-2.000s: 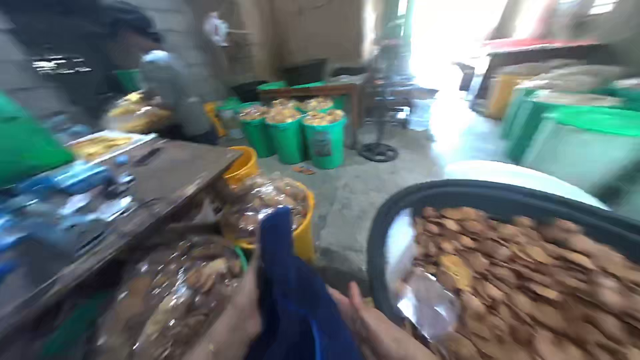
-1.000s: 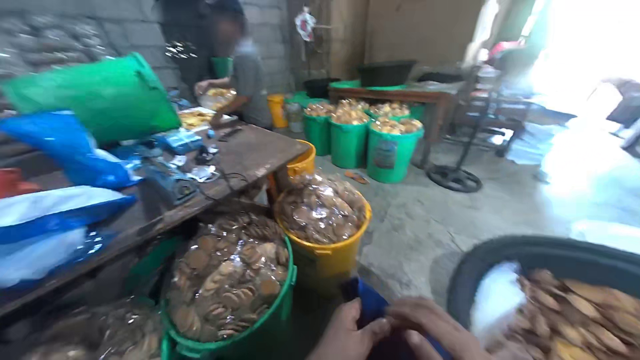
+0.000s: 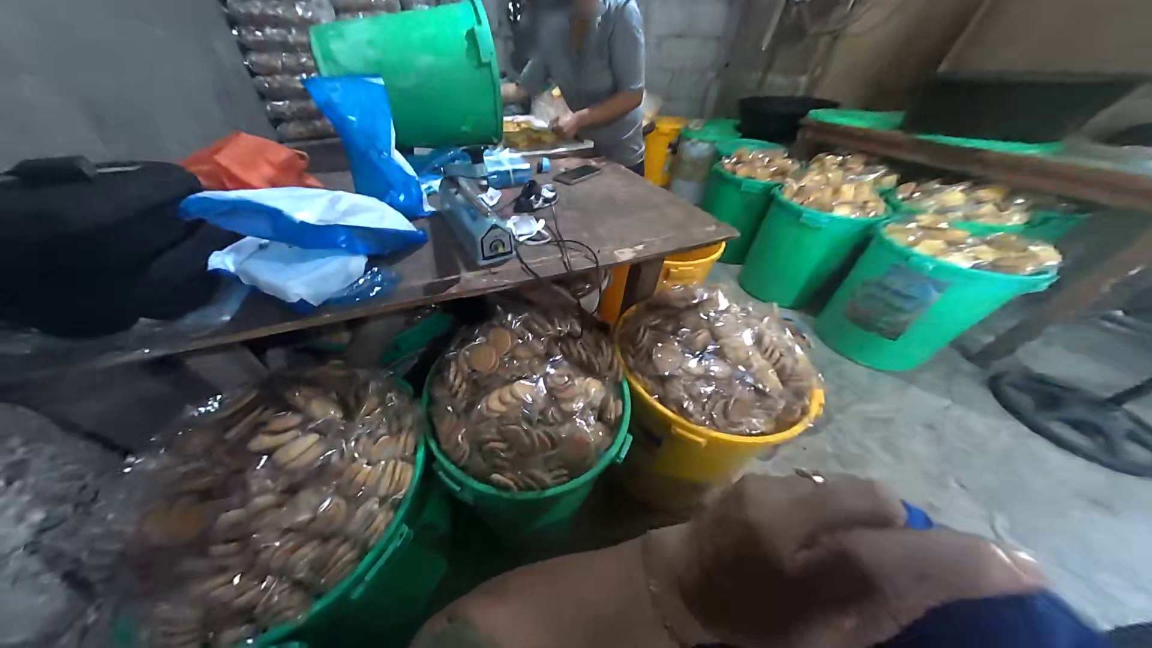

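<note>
Bent and blurred, my left hand (image 3: 774,549) is low at the right, its forearm entering from the bottom edge. Dark blue cloth (image 3: 990,621) lies beneath it, and a bit of blue shows beside the fingers; its grip is unclear. Fingers further right may belong to my right hand (image 3: 945,562), overlapping the left; I cannot tell them apart surely. Nearest the hands is a yellow bucket (image 3: 720,436) filled with clear-bagged round, flat brown biscuits or similar pieces. Left of it are a green bucket (image 3: 531,499) and another green bucket (image 3: 387,549) with similar bags.
A wooden table (image 3: 630,211) holds an impulse sealer (image 3: 477,220), blue-white plastic bags (image 3: 306,220), a tipped green bucket (image 3: 414,72) and a black bag (image 3: 99,243). Behind it a person (image 3: 621,81) works. Filled green buckets (image 3: 900,306) and a round black base (image 3: 1071,423) stand right.
The view has swung left, bringing the black bag in and taking the large dark tub of brown pieces out. Both hands were together at the bottom a second ago.
</note>
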